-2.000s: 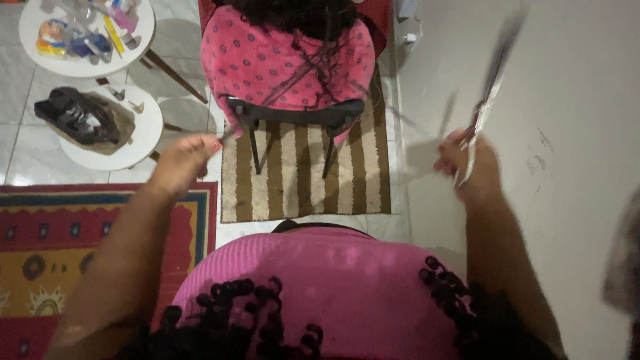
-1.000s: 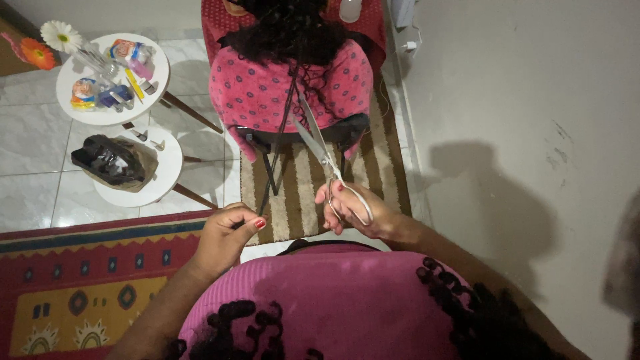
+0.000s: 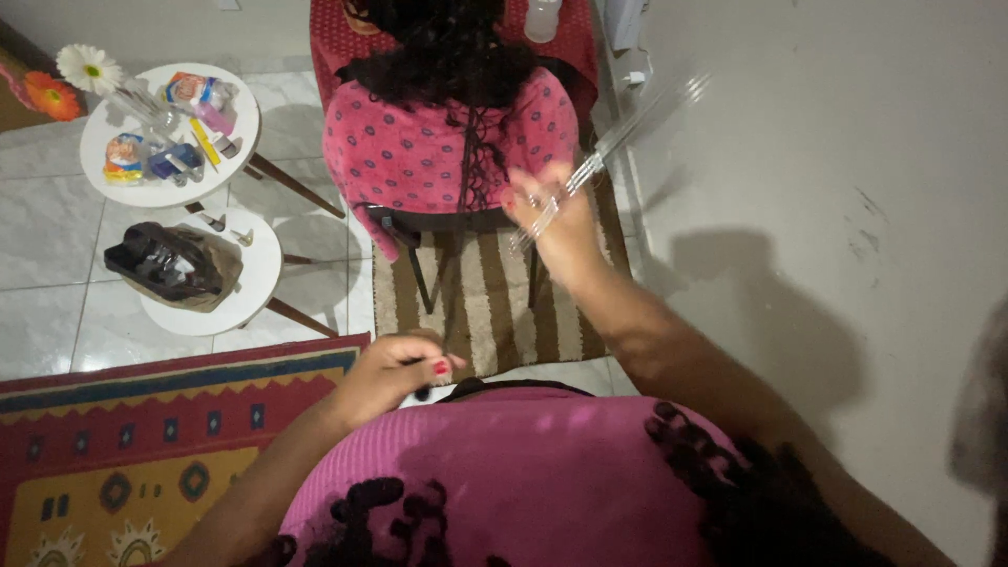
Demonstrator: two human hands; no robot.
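My left hand, low in front of my pink top, pinches the end of a long thin strand of dark hair. The strand runs up to the curly dark hair of a seated person, whose back is covered by a pink patterned cloth. My right hand is raised at the right side of that cloth and holds metal scissors, which point up and right toward the wall. Motion blurs the scissors, so their blades cannot be told apart.
At the left, one round white table bears a flower vase, packets and small bottles. A lower white table holds a dark bag. Chair legs stand on a striped rug. A pale wall rises on the right.
My right hand has moved up and away from my left hand with the scissors, which one second ago were beside the strand. My left hand keeps the strand low.
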